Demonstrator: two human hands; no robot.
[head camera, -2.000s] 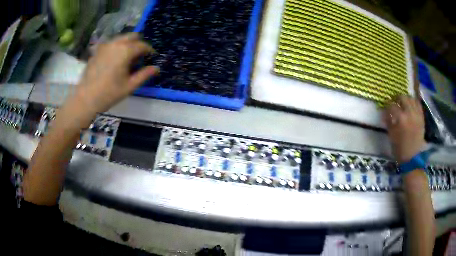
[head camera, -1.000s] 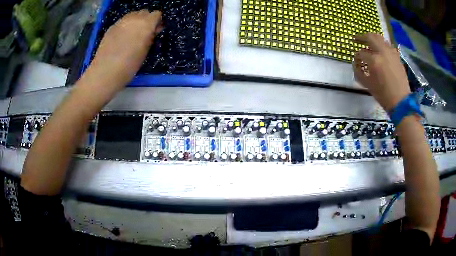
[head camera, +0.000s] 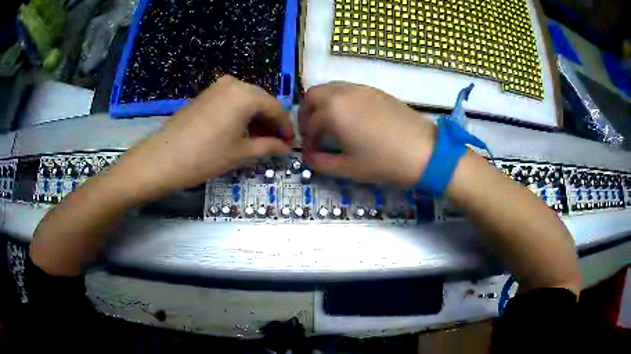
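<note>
My left hand (head camera: 225, 131) and my right hand (head camera: 367, 131) meet, fingertips almost touching, over the back edge of the middle circuit board panel (head camera: 308, 196). Both are bent into a pinch; whether small parts are between the fingertips cannot be told. A blue band (head camera: 443, 157) is on my right wrist. The panel carries blue parts and round silvery tops; my hands hide much of its back row. Behind it are the blue bin (head camera: 153, 108) of small black parts and the white board (head camera: 373, 84) with rows of yellow-topped transformers (head camera: 429, 34).
More panels lie in the line at left (head camera: 76, 173) and right (head camera: 595, 187), partly behind my forearms. A pale rail (head camera: 277, 245) runs in front, with a dark pad (head camera: 382, 297) on the ledge below. A crinkled clear bag (head camera: 588, 104) lies at far right, green cloth at far left.
My left hand has left the blue bin and my right hand has left the transformer rows. Both have come together over the middle panel.
</note>
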